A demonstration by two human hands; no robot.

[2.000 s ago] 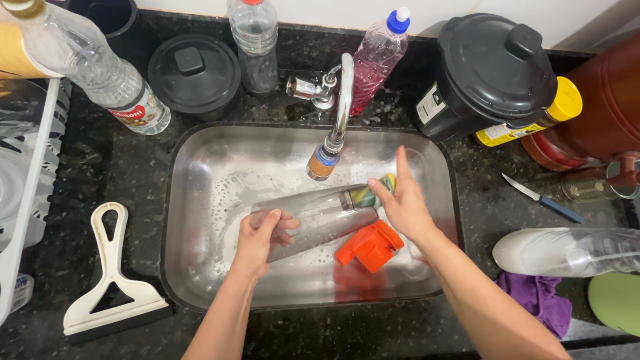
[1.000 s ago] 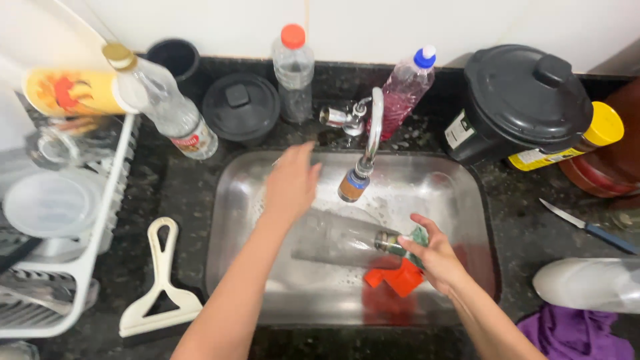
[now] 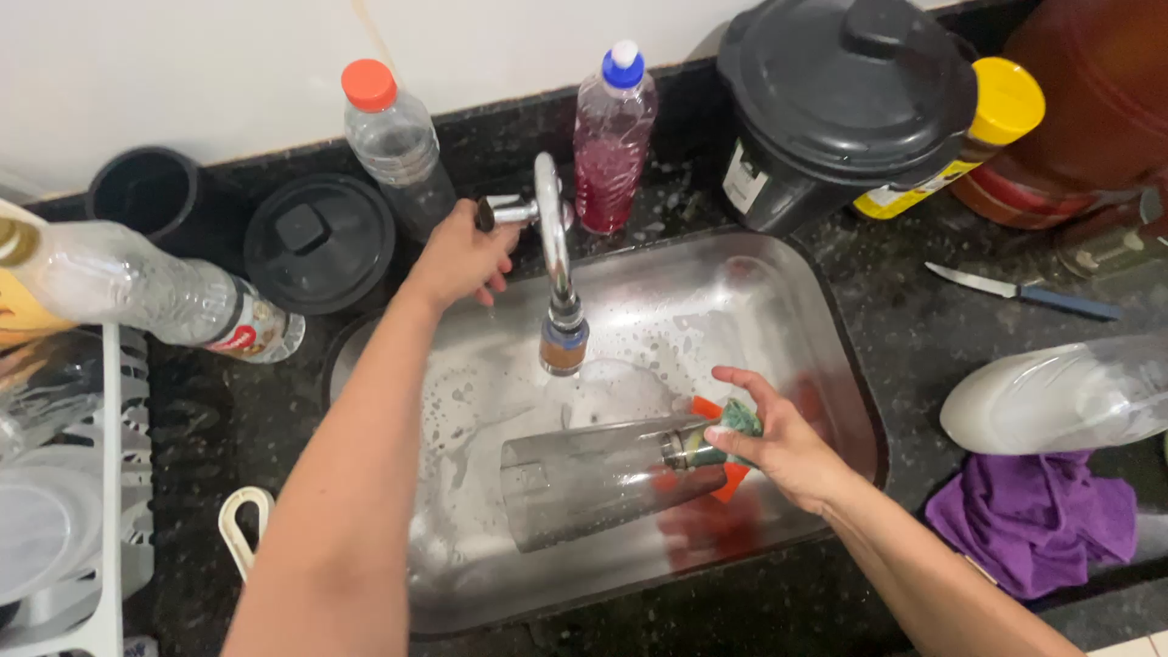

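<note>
A clear grey bottle-like vessel (image 3: 584, 484) lies on its side in the stainless steel sink (image 3: 639, 584). My right hand (image 3: 776, 438) holds a green sponge (image 3: 741, 418) at the vessel's narrow, ringed end. Under that end, partly hidden, is an orange-red plastic piece (image 3: 733, 482). My left hand (image 3: 461, 255) is at the handle of the chrome faucet (image 3: 550, 210), its fingers partly curled; the contact is partly hidden. The faucet's spout with its brown and blue tip hangs over the sink. Suds and drops spot the sink floor.
Behind the sink stand a red-capped bottle (image 3: 392, 146), a bottle of pink liquid (image 3: 613, 146), a black lidded canister (image 3: 319, 242) and a large black lidded bin (image 3: 849, 100). Rightward lie a knife (image 3: 1022, 290), a whitish bottle (image 3: 1049, 392) and a purple cloth (image 3: 1036, 525). A white dish rack (image 3: 112, 474) borders the left.
My left hand has left the vessel and moved up to the faucet handle. My right hand stays by the vessel's narrow end with the sponge. The view has shifted closer.
</note>
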